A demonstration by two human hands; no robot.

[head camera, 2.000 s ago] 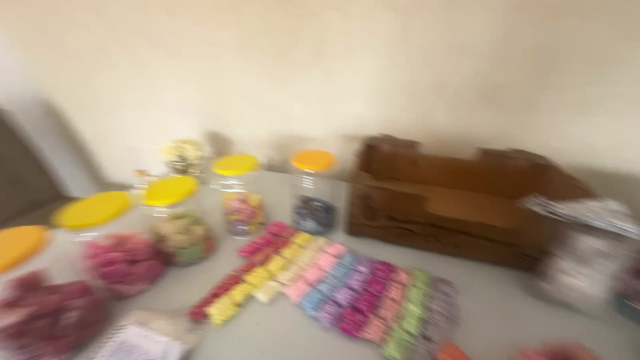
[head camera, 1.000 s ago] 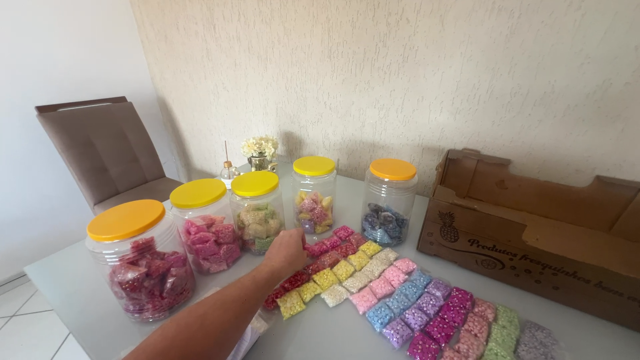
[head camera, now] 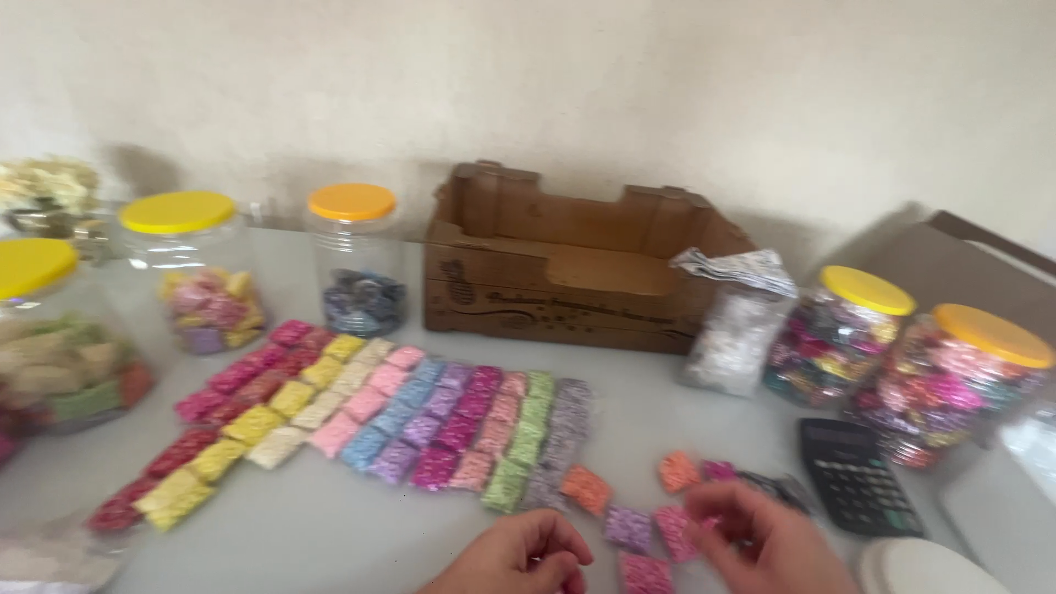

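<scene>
Rows of small clear packets of beads, sorted by colour, cross the grey tabletop, among them a yellow packet [head camera: 253,425] and a green packet [head camera: 528,441]. My left hand [head camera: 528,553], fingers curled, is at the bottom centre, below an orange packet [head camera: 586,489]; whether it holds anything is unclear. To its right, my right hand [head camera: 755,532] has its fingertips at a pink packet [head camera: 676,532]; the image is blurred, and I cannot tell if it grips it. Loose near both hands are a purple packet [head camera: 629,529] and another orange packet [head camera: 680,471].
Lidded clear plastic jars of packets [head camera: 363,301] stand at the left, others [head camera: 837,338] at the right. A cardboard box [head camera: 561,305] is against the wall, with a clear bag [head camera: 730,338] by its right end. A black calculator [head camera: 858,474] lies beyond my right hand.
The view has swung right since a second ago. One hand was at the red packets by the jars then; now both hands are in view near the loose packets.
</scene>
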